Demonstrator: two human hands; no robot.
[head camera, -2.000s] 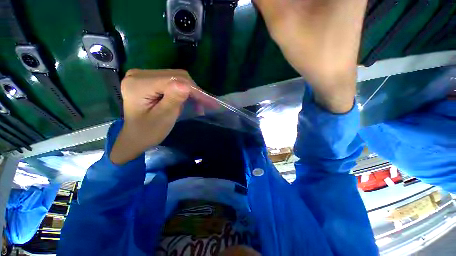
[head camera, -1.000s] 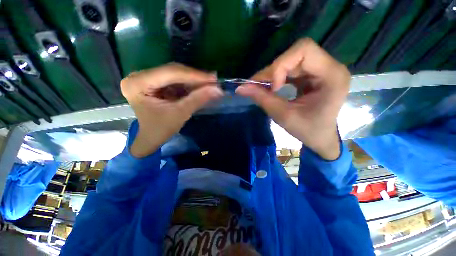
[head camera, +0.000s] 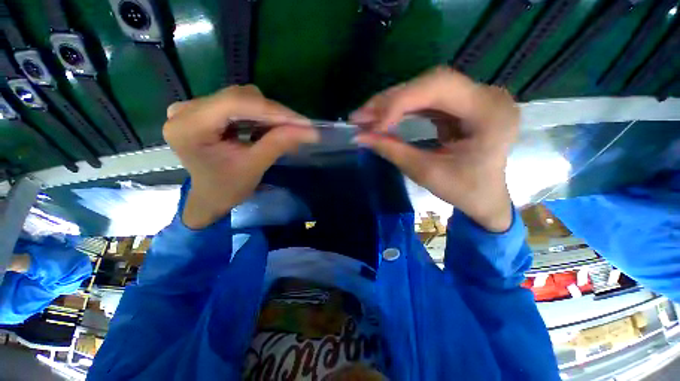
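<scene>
A thin clear film (head camera: 332, 125) spans the gap between my two hands, seen nearly edge-on as a bright line. My left hand (head camera: 231, 149) pinches its left end between thumb and fingers. My right hand (head camera: 451, 138), somewhat blurred, has thumb and fingertips at its right end; whether a small separate piece is there cannot be told. Both hands are above the belt's near edge rail. Square grey smartwatches (head camera: 139, 16) lie back up on the green belt (head camera: 313, 52), at the upper left, with black sensor discs and dark straps.
Dark watch straps (head camera: 514, 48) lie across the belt at the upper right. A pale metal rail (head camera: 574, 111) borders the belt. A glossy clear plastic sheet (head camera: 130, 208) lies on the ledge at left. Blue sleeves of other people show at both sides. Shelves with cartons and a red item (head camera: 555, 286) are below.
My right hand has come back from over the belt to meet my left hand at the film. The watches on the belt have shifted. A grey-white disc seen by my right fingers earlier no longer shows.
</scene>
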